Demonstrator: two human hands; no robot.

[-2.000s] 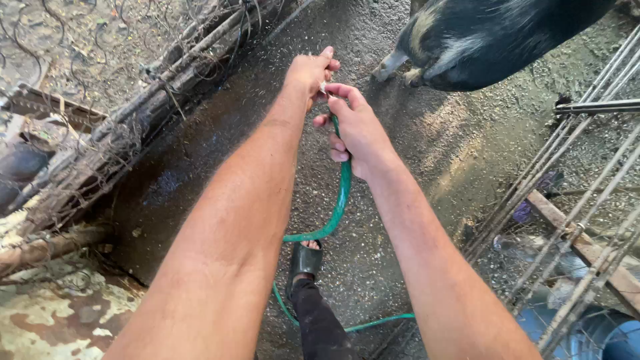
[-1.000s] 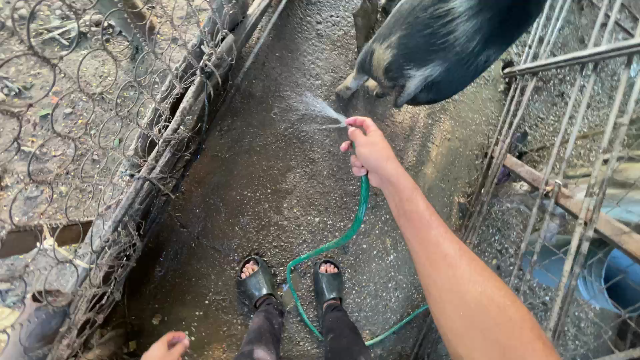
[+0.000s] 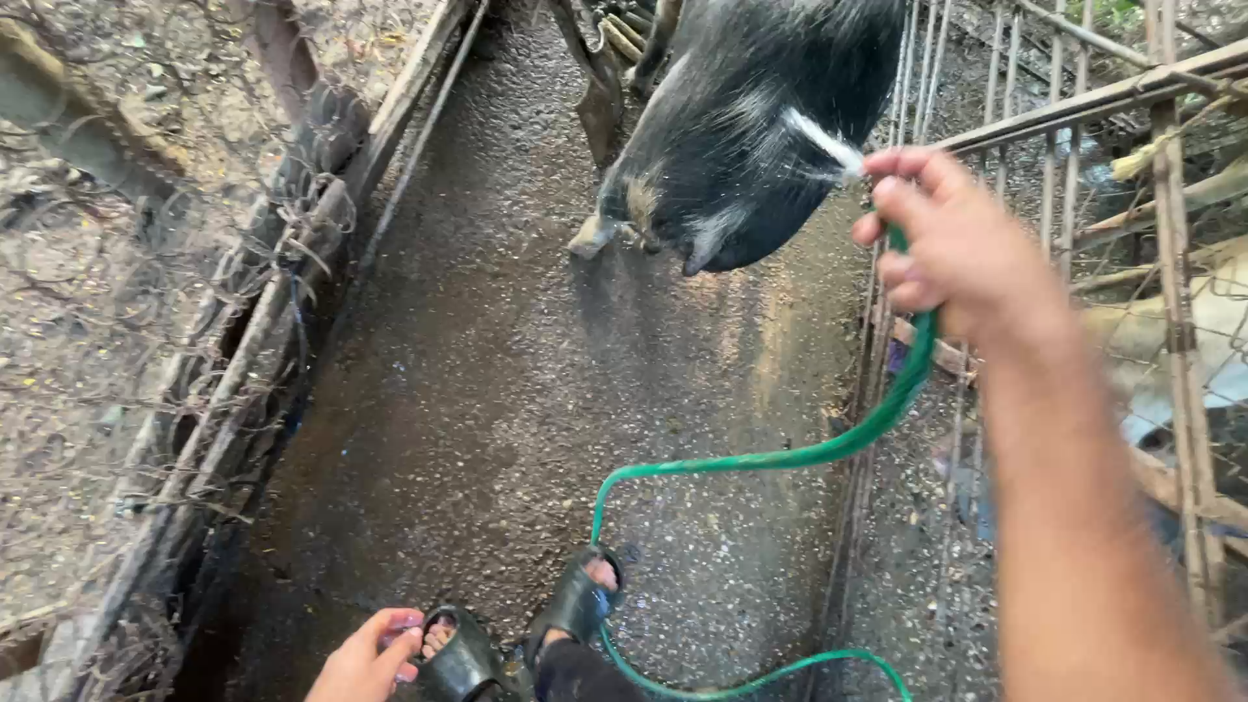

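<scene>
My right hand, raised at the upper right, grips the end of a green hose. Water sprays from between its fingers onto the back of a dark, bristly pig, whose head is not clear in view. From the hand the hose hangs in a curve, runs past my sandalled foot and loops on the wet floor. Low in the view, my left hand has its fingers loosely bent, holding nothing, beside a black sandal.
A wood and wire-mesh fence lines the left side. On the right stands a metal bar fence, with a pale shape behind it. Wet rough concrete lies between them.
Two seconds ago both hands were together at the hose end. The left hand has since come away and down. The right hand has moved to the right, and the spray now meets the pig.
</scene>
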